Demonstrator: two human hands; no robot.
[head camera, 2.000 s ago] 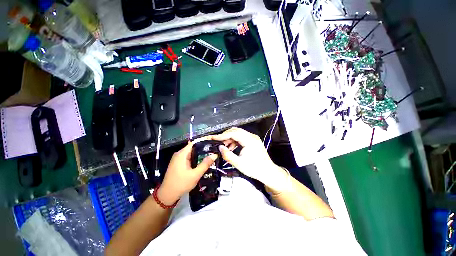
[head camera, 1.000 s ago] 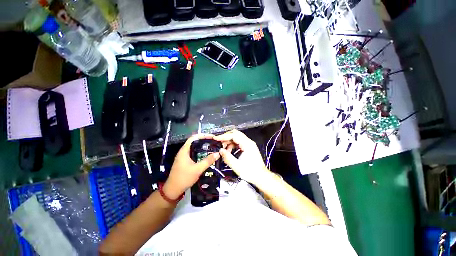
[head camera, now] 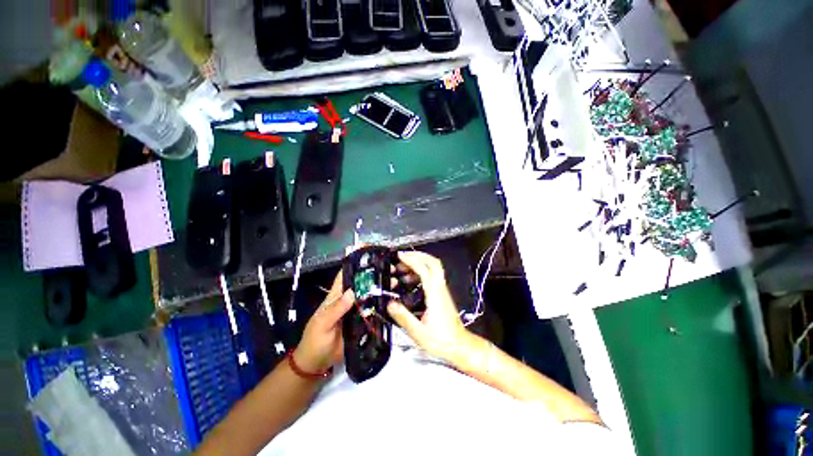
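A black lock panel housing (head camera: 365,343) is held upright over the lap at the bench edge, its open inside facing me. A small green circuit board (head camera: 365,283) shows in its upper part, with thin leads by it. My left hand (head camera: 326,331) grips the housing's left side. My right hand (head camera: 430,307) is at its right side, fingers around a smaller dark part (head camera: 407,292) beside the housing; its outline is partly hidden by the fingers. A white lead (head camera: 385,293) runs between the board and the right fingers.
Three black panels (head camera: 262,214) with hanging white cables lie at the bench edge. A glue tube (head camera: 287,120), red-handled tool (head camera: 332,116) and silver-rimmed frame (head camera: 387,116) lie behind. Circuit boards (head camera: 664,191) are piled at right. A blue crate (head camera: 209,370) and bottles (head camera: 143,107) are at left.
Both hands have moved apart from the housing's top, uncovering the green board. The right hand has shifted slightly right and down, and the dark part beside the housing shows more.
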